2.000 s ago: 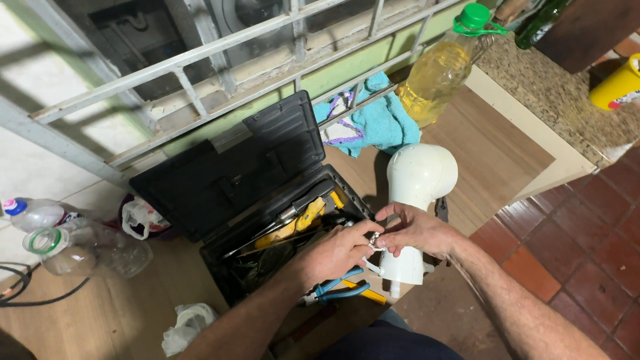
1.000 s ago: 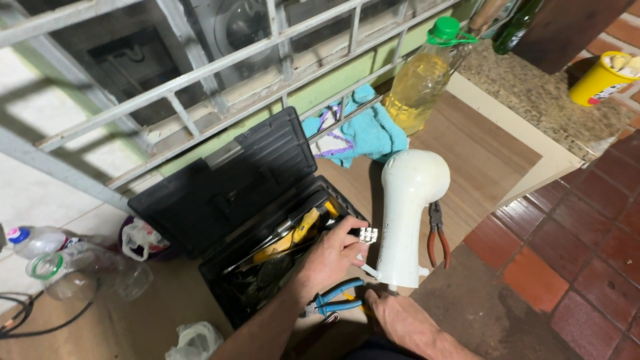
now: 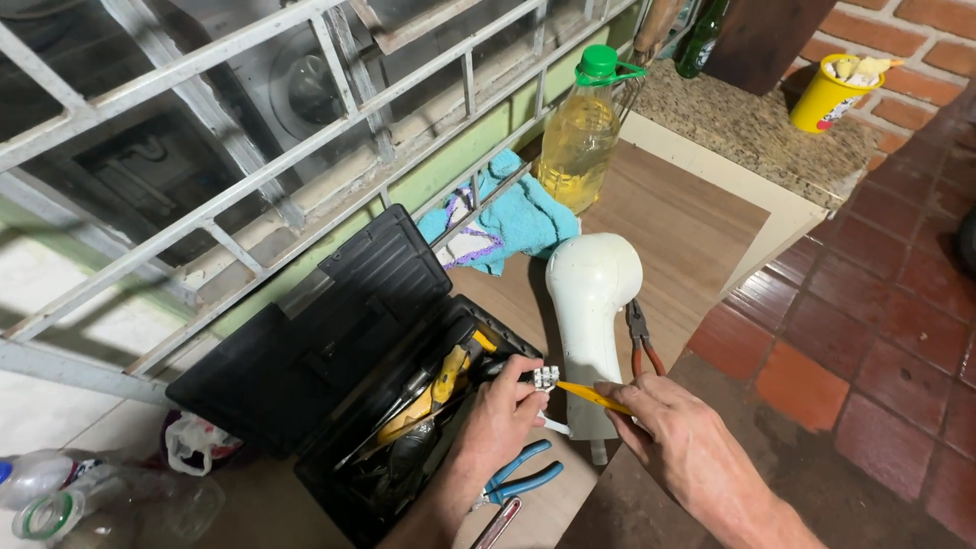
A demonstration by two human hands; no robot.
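Observation:
My left hand [image 3: 507, 404] pinches a small white terminal block [image 3: 546, 377] with a white cable [image 3: 554, 424] below it. Between the fingers of my right hand [image 3: 671, 427] is a slim yellow tool [image 3: 591, 396], its tip at the block; what kind it is, I cannot tell. Both hands are over the lower part of a white plastic appliance housing [image 3: 596, 305] with a rounded head. Blue-handled pliers [image 3: 526, 473] lie near my left wrist, beside a red-and-silver tool [image 3: 498, 524]. Red-handled pliers [image 3: 642, 339] lie right of the housing, partly behind my right hand.
An open black toolbox [image 3: 320, 435] with tools stands on the left. Behind are a turquoise towel [image 3: 526, 213], a bottle of yellow liquid [image 3: 581, 145] and a metal window grille [image 3: 415, 91]. Plastic bottles [image 3: 114, 503] lie at lower left. A granite counter [image 3: 747, 130] bears a yellow cup [image 3: 831, 95].
My right hand has moved up from below the housing and now holds the yellow tool at the terminal block. My left hand still holds the block.

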